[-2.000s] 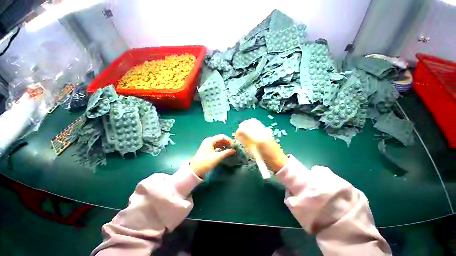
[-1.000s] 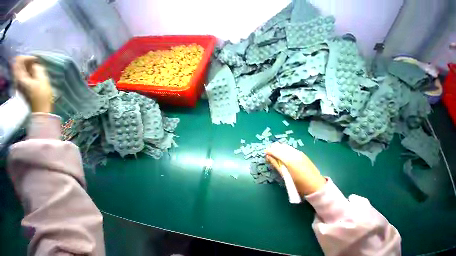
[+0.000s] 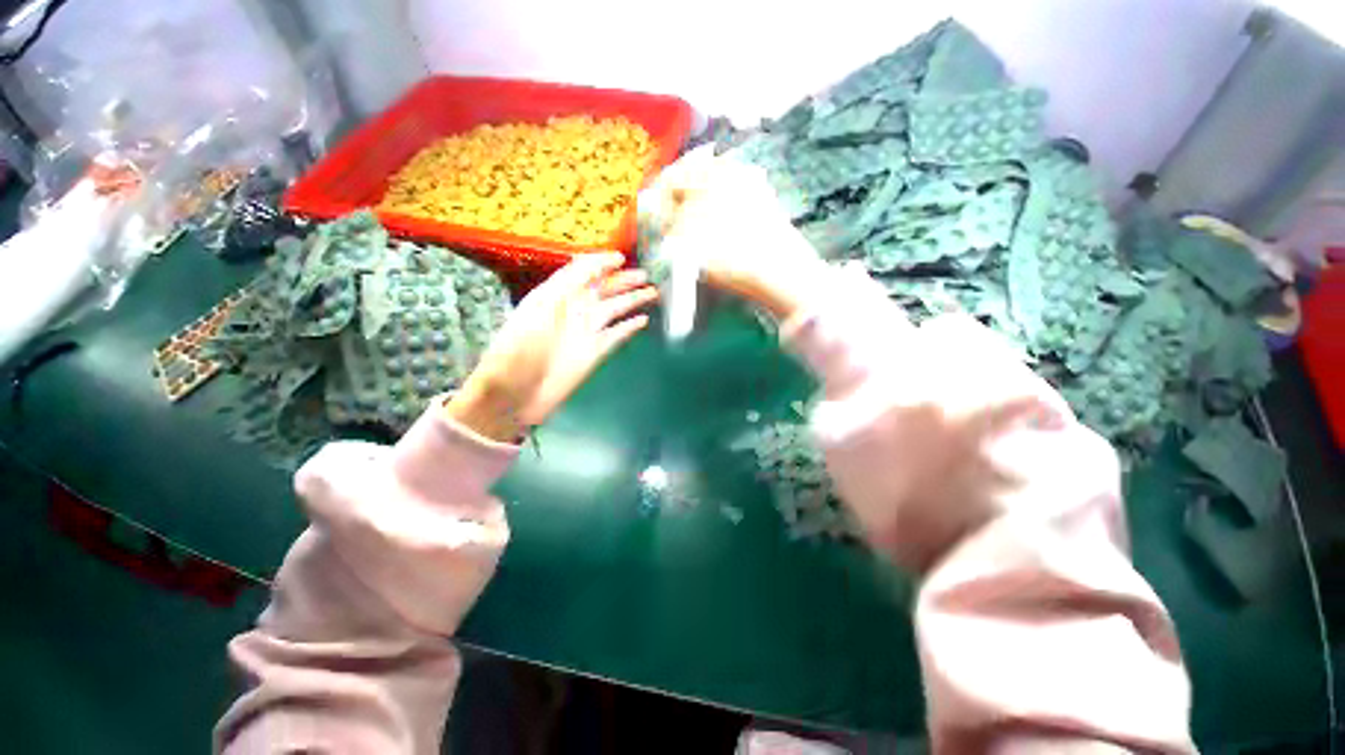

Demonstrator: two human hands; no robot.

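Note:
My left hand (image 3: 568, 339) is open and empty over the tabletop, in front of the red basket, fingers apart. My right hand (image 3: 726, 229) is beside the basket's right corner, closed on a slim pale hand tool (image 3: 682, 300) that points down. A bit of grey-green sheet (image 3: 654, 244) shows at its fingertips; whether it is gripped is not clear. Small grey-green rubber pieces (image 3: 798, 479) lie in a low pile at centre, partly hidden by my right sleeve. The large studded sheet pile (image 3: 944, 207) stands behind my right arm.
A red basket (image 3: 494, 236) of yellow parts stands at the back left. A smaller sheet pile (image 3: 406, 336), a dotted orange-brown plate (image 3: 192, 354) and clear plastic bags (image 3: 177, 140) are at left. Another red basket (image 3: 1323, 347) is cut off at the right edge.
My left hand has come back from the far left without the sheet it held there. My right hand has moved up and left from the small pieces, still with the tool. The view has shifted.

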